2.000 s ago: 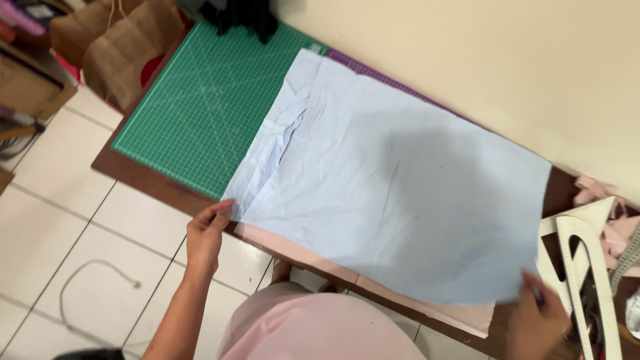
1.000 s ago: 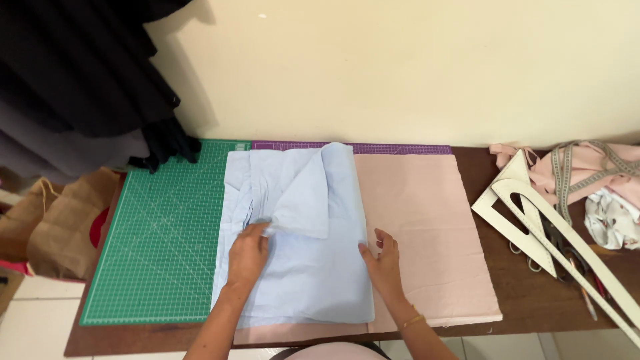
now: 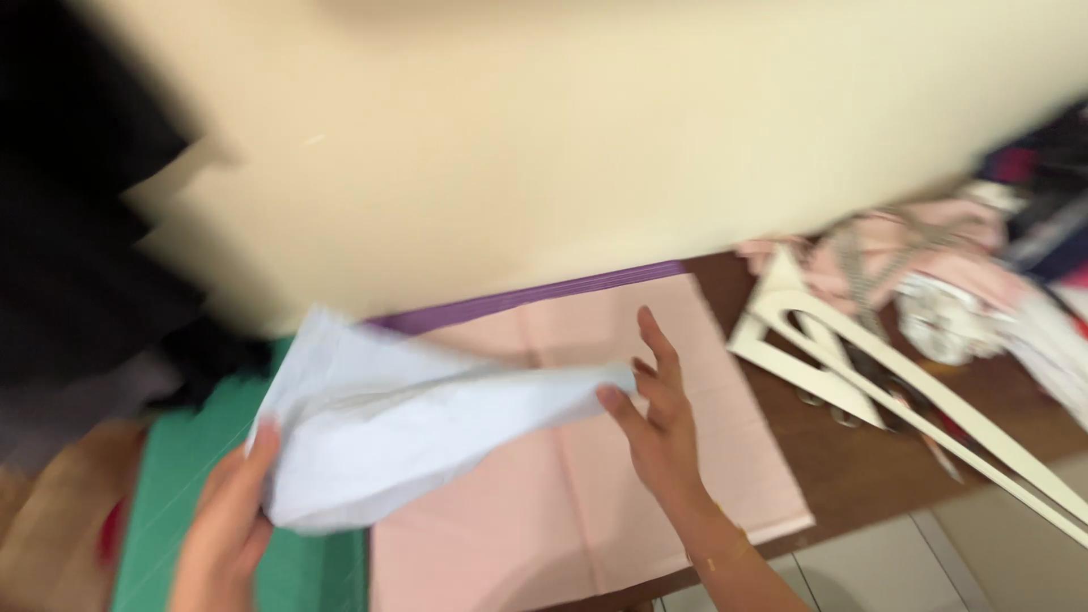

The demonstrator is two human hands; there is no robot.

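Observation:
My left hand (image 3: 229, 501) grips the left end of a folded light blue cloth (image 3: 408, 433), which is lifted and blurred by motion. At the cloth's right end, my right hand (image 3: 663, 408) has its thumb and a finger closed on the edge, with other fingers spread. Beneath lies a pink cloth (image 3: 663, 484), flat with a crease down it, partly covering a purple mat (image 3: 544, 293). A green cutting mat (image 3: 187, 476) with white lines shows at the left, partly behind my left hand.
Cream pattern rulers (image 3: 816, 340) lie on the dark wooden table (image 3: 765, 459) at the right, over scissors. Behind them are heaped pink cloth (image 3: 943, 255) and a tape measure (image 3: 850, 263). Dark garments (image 3: 76, 255) hang at the left. A pale wall (image 3: 544, 153) stands behind the table.
The light blue cloth lay spread out two seconds ago, then folded on the pink cloth and green mat; now it is raised, bunched smaller, between both hands. The view has tilted.

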